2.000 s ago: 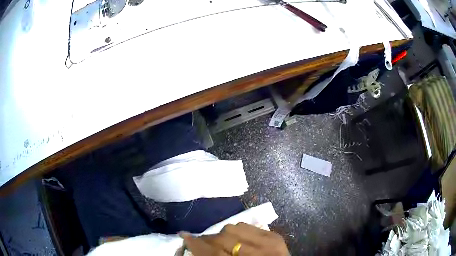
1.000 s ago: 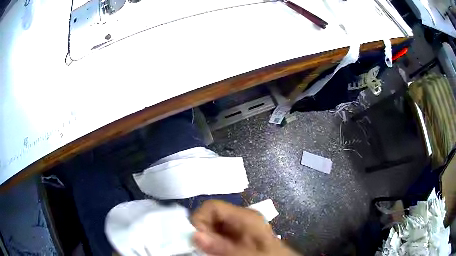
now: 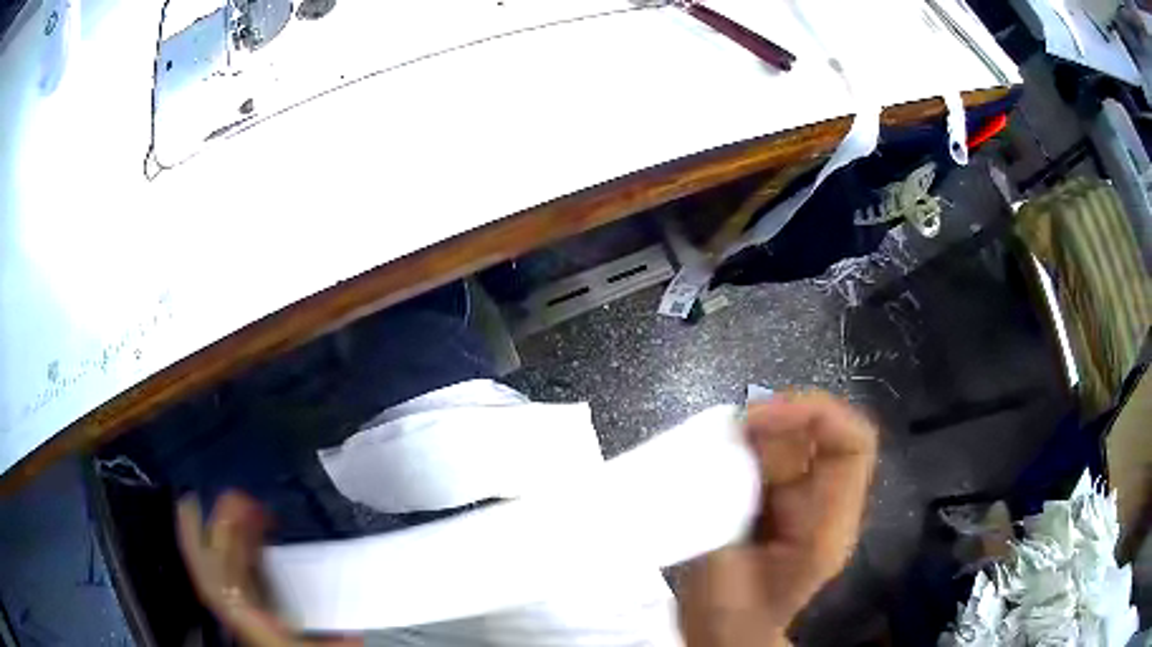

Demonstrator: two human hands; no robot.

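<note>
A long white cut piece (image 3: 505, 562) is stretched between my two hands above my lap, blurred. My left hand (image 3: 240, 575) is at its left end, blurred, cut off by the bottom edge. My right hand (image 3: 796, 506) grips its right end, which looks rounded. More white pieces, the near stack (image 3: 556, 629), show under the strip at the bottom edge. The far stack of white pieces (image 3: 468, 449) lies on my dark thigh, its lower edge partly covered by the strip.
The white machine table (image 3: 379, 164) with a brown wooden edge (image 3: 379, 281) spans the top. A dark red-handled tool (image 3: 743, 36) lies on it. A white fabric strip (image 3: 809, 190) hangs over the edge. A heap of white ruffled pieces (image 3: 1055, 575) is at lower right.
My left hand has come into view at lower left. My right hand has moved right and up, and the white piece is now stretched out flat between both hands. The view has shifted slightly.
</note>
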